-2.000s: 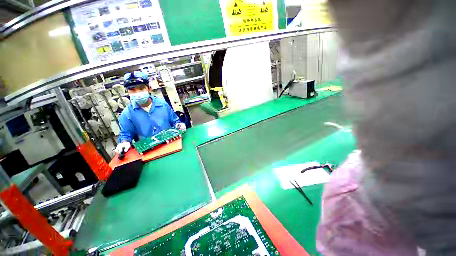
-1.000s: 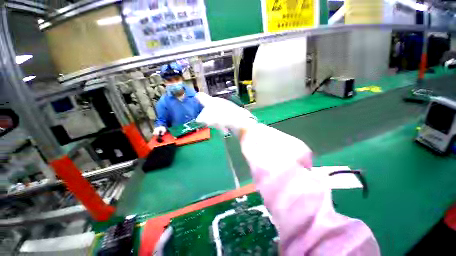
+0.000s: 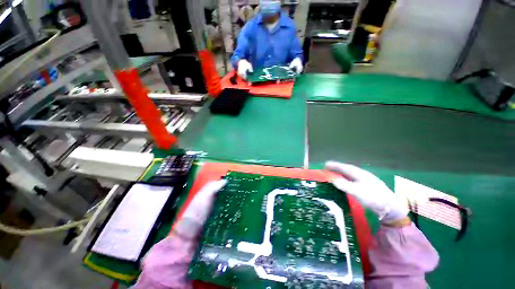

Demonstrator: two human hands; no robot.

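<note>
A large green circuit board (image 3: pixel 299 237) with a thick white open loop lies over the red-orange mat (image 3: pixel 260 169) in front of me, its near edge cut off by the picture. My left hand (image 3: pixel 202 206), in a white glove, is at the board's left edge, fingers on its upper left corner; it holds that side. My right hand (image 3: pixel 367 189), in a white glove, is at the upper right corner, fingers spread; the thumb side is close to the edge, and whether it grips is unclear.
A record sheet (image 3: pixel 133 219) and calculator (image 3: pixel 176 163) lie left. Dark-handled cutters (image 3: pixel 452 206) lie on a white sheet (image 3: pixel 418 195) at right. A black pad (image 3: pixel 229 101) lies near a person in blue (image 3: pixel 270 42) handling another board. An orange-wrapped post (image 3: pixel 144 107) stands left.
My view has turned down and left. My right arm, earlier stretched forward across the view, has come back to the board's right side. My left hand now shows clearly at the left edge.
</note>
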